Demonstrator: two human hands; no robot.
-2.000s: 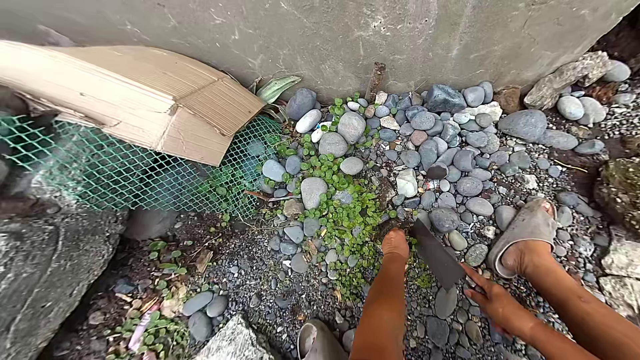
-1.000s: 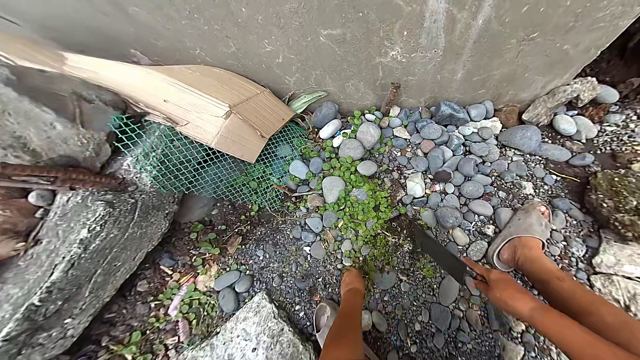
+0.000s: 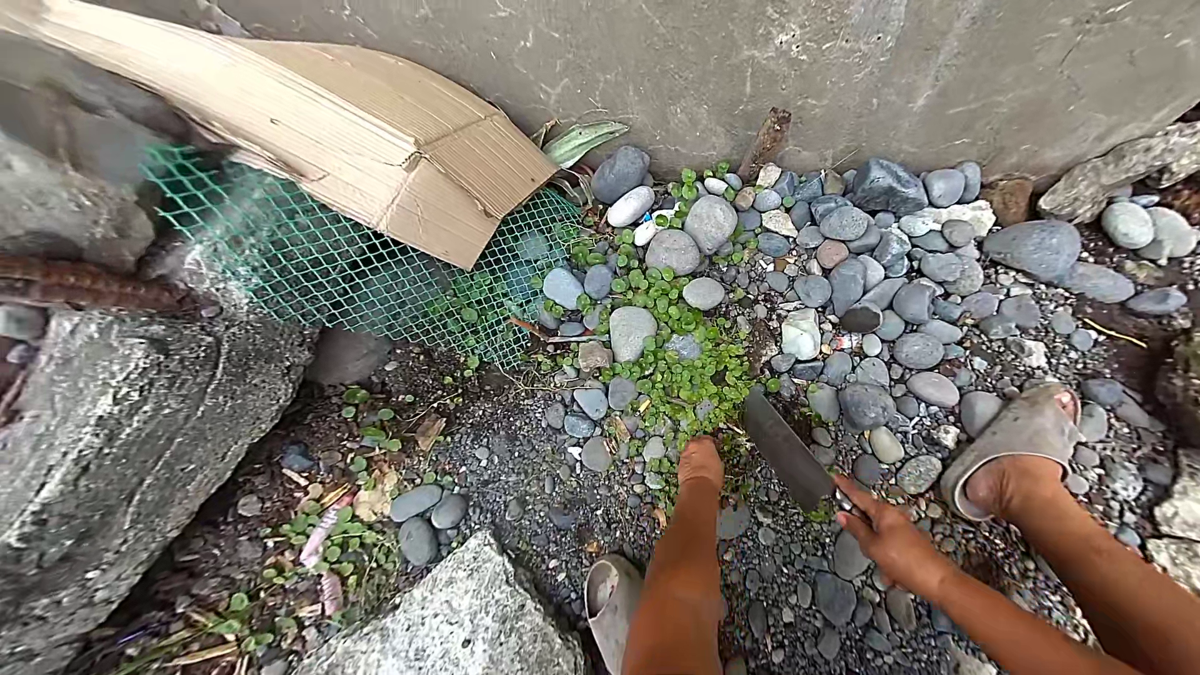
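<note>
My right hand [image 3: 886,534] is closed around the handle of a knife with a broad dark blade [image 3: 787,450], which points up and left, its tip beside the edge of a patch of small round-leaved green plants [image 3: 694,375]. At the lower edge of that patch is my left hand [image 3: 701,462], back uppermost. Its fingers are hidden, so whether it grips any stems cannot be told. Grey rounded stones [image 3: 633,333] lie among the leaves.
A concrete wall [image 3: 703,75] runs behind. Cardboard [image 3: 375,141] rests over green plastic mesh [image 3: 375,272] at left. Large rocks [image 3: 122,441] stand at left, another [image 3: 459,619] at bottom. Cobbles [image 3: 919,350] spread right. My feet wear grey clogs [image 3: 1017,445], [image 3: 614,609].
My left hand was beside the blade with a dark clump at its fingers, then moved down and left away from it; it is now at the plants' lower edge. The knife remains in my right hand.
</note>
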